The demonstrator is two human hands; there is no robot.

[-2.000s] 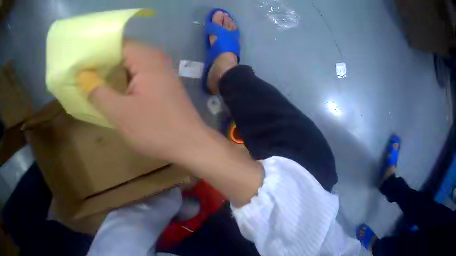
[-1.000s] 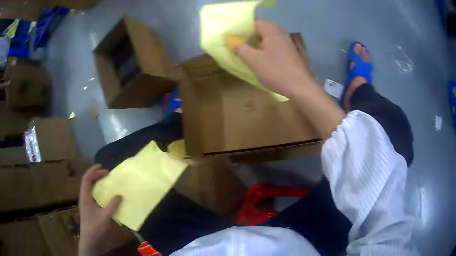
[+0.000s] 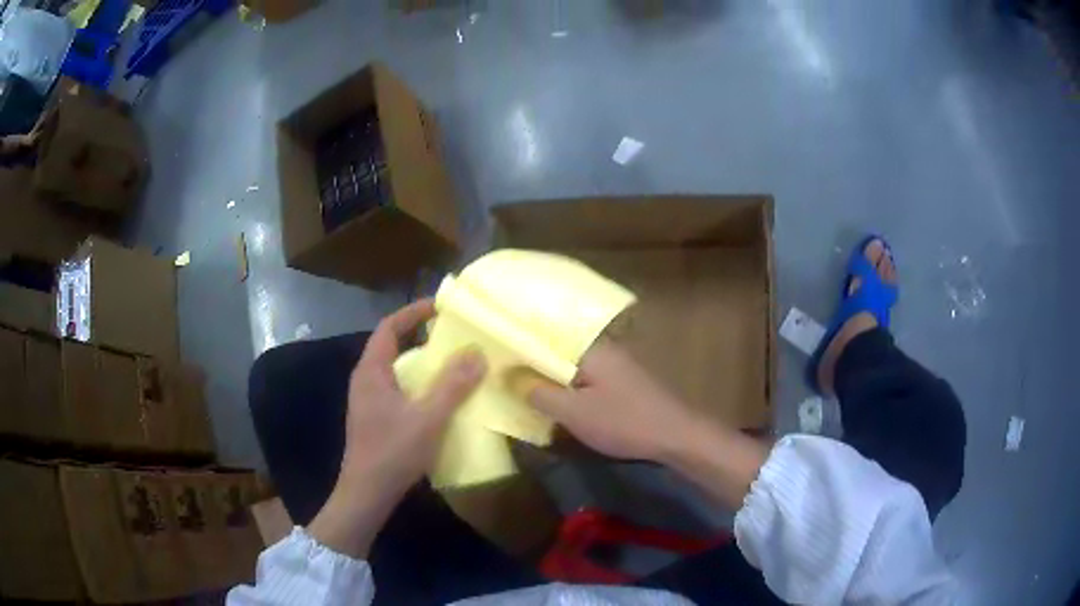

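Pale yellow backing paper (image 3: 533,310), folded and creased, is held between both hands in front of me. My left hand (image 3: 409,397) grips its left side with the thumb on top. My right hand (image 3: 604,403) holds its lower right side, the fingers partly hidden by the paper. An open, empty-looking shipping carton (image 3: 681,290) stands just behind and to the right of the hands. Part of its near left side is hidden by the paper and my right hand.
Another open carton (image 3: 415,178) with dark product boxes (image 3: 353,172) stands at the upper left. Stacked cartons (image 3: 89,397) line the left side. A red stool (image 3: 592,547) is low between my legs. Paper scraps lie on the grey floor (image 3: 947,154).
The two separate papers have come together in both hands. My left hand has moved up and right, my right hand down. The view has shifted, and the carton's open inside now shows.
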